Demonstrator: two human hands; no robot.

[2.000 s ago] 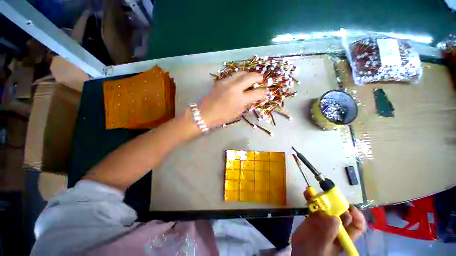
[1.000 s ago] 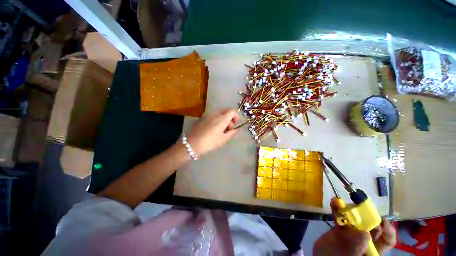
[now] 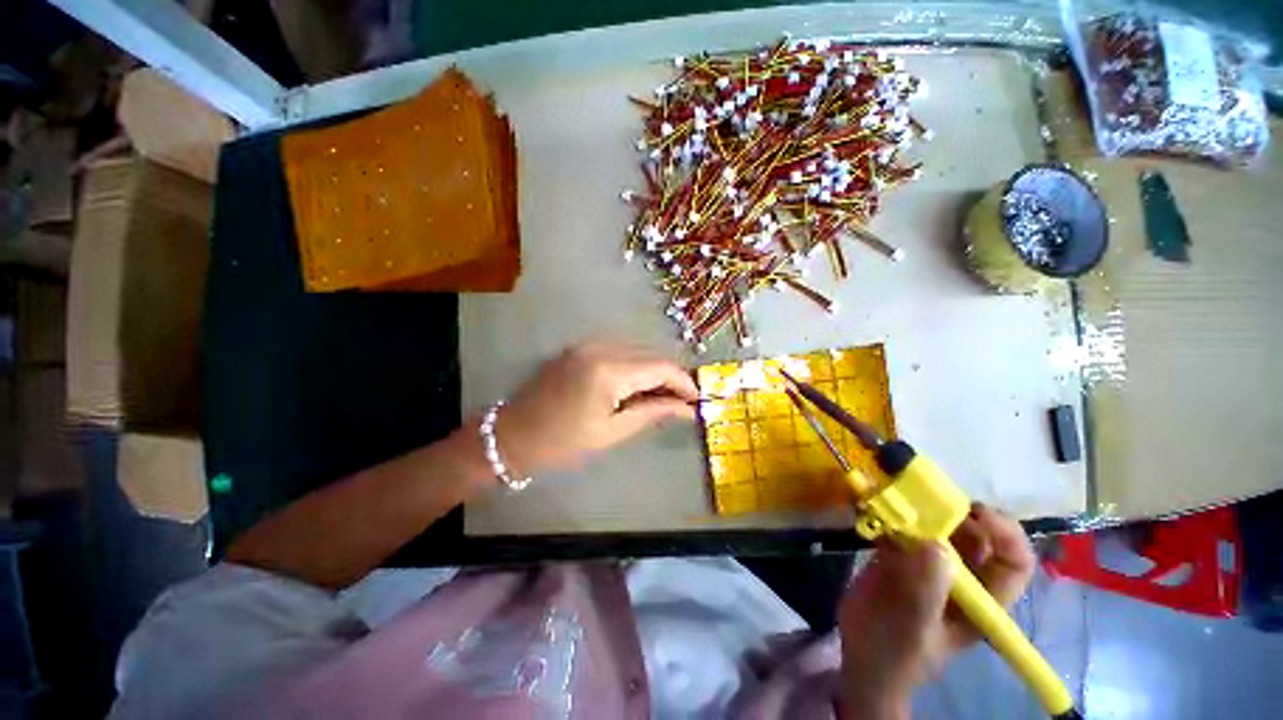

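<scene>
The amber-taped board panel [image 3: 802,457] lies on the pale work board in front of me. My right hand [image 3: 922,598] holds the yellow soldering iron [image 3: 917,502], its dark tip and thin feed tube over the panel's upper part. My left hand [image 3: 588,404] is at the panel's upper left edge, thumb and fingertips pinched together. A small dark piece shows at the fingertips, probably a wire lead, but it is too small to make out well. The heap of loose red and yellowish leads with white plugs [image 3: 774,169] lies beyond the panel.
A stack of orange-brown panels [image 3: 401,197] lies at left. A round yellowish can [image 3: 992,242], a small black block [image 3: 1065,433] and a green scrap [image 3: 1164,218] are at right. A bag of leads [image 3: 1179,92] lies far right. A red stool [image 3: 1154,563] is below.
My left hand has come from the heap of leads to the panel's left edge. The iron's tip has moved left from the panel's upper right corner to over its upper part. The camera view has shifted.
</scene>
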